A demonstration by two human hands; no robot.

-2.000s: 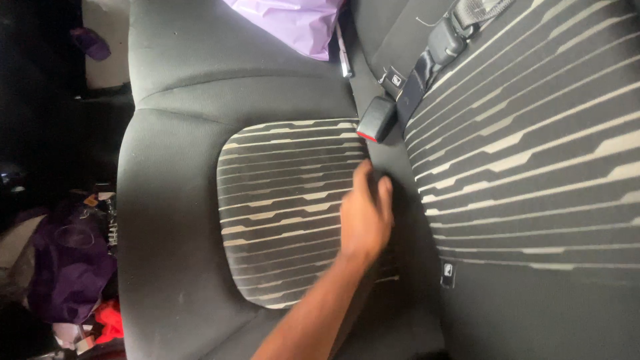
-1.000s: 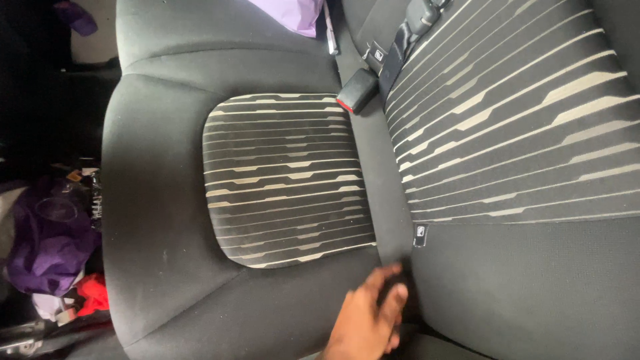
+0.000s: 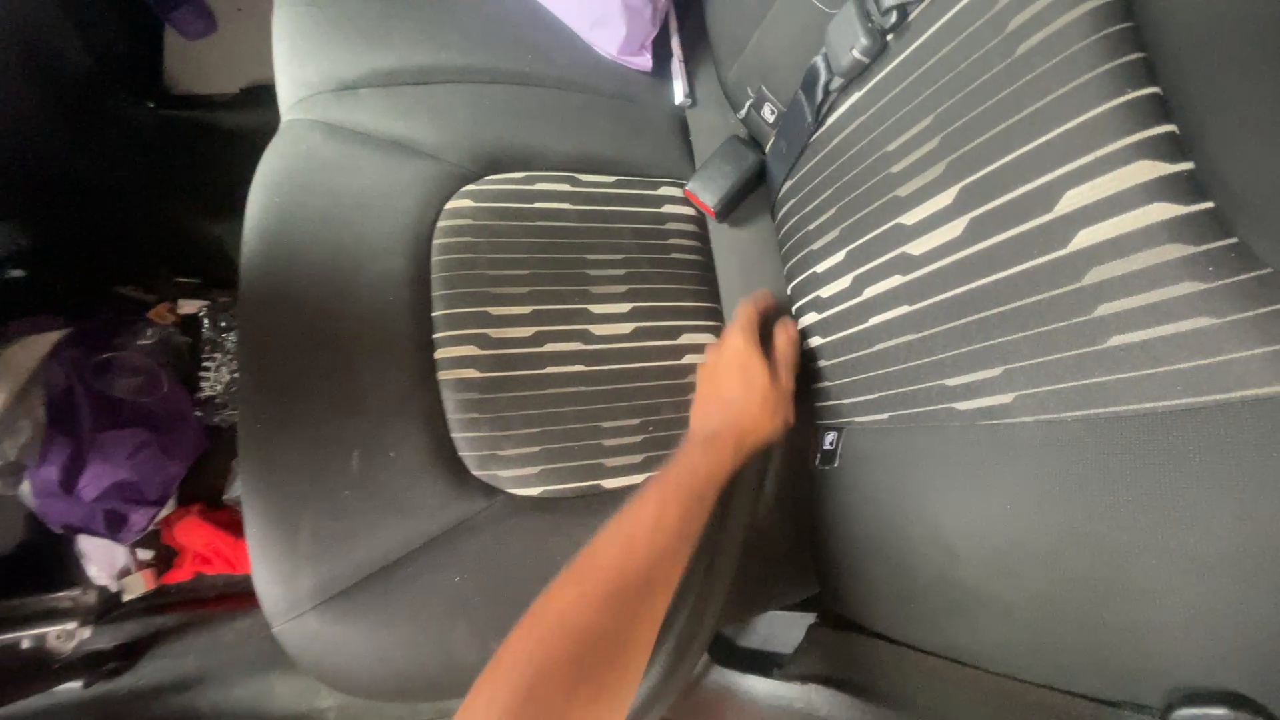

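Note:
My left hand [image 3: 745, 390], blurred, reaches over the right edge of the striped seat cushion [image 3: 580, 330], at the crease beside the striped backrest [image 3: 1000, 230]. Its fingers are apart with a dark gap between them, and I make out nothing held; the fingertips are partly hidden. Above the hand, a black seat belt buckle [image 3: 728, 180] with a red end sticks out of the crease. A small tag [image 3: 829, 447] with a symbol is on the backrest just right of the hand. My right hand is out of view.
A lilac bag or cloth [image 3: 620, 25] lies at the top beside a thin pale object [image 3: 680, 75]. Belt webbing [image 3: 800, 125] runs over the backrest. Purple fabric [image 3: 115, 430] and red cloth [image 3: 205, 545] lie in the footwell at left. A dark gap [image 3: 745, 655] is at the bottom.
My left hand has moved from the lower end of the crease, where it was a second ago, back up along it toward the buckle. The view has shifted slightly.

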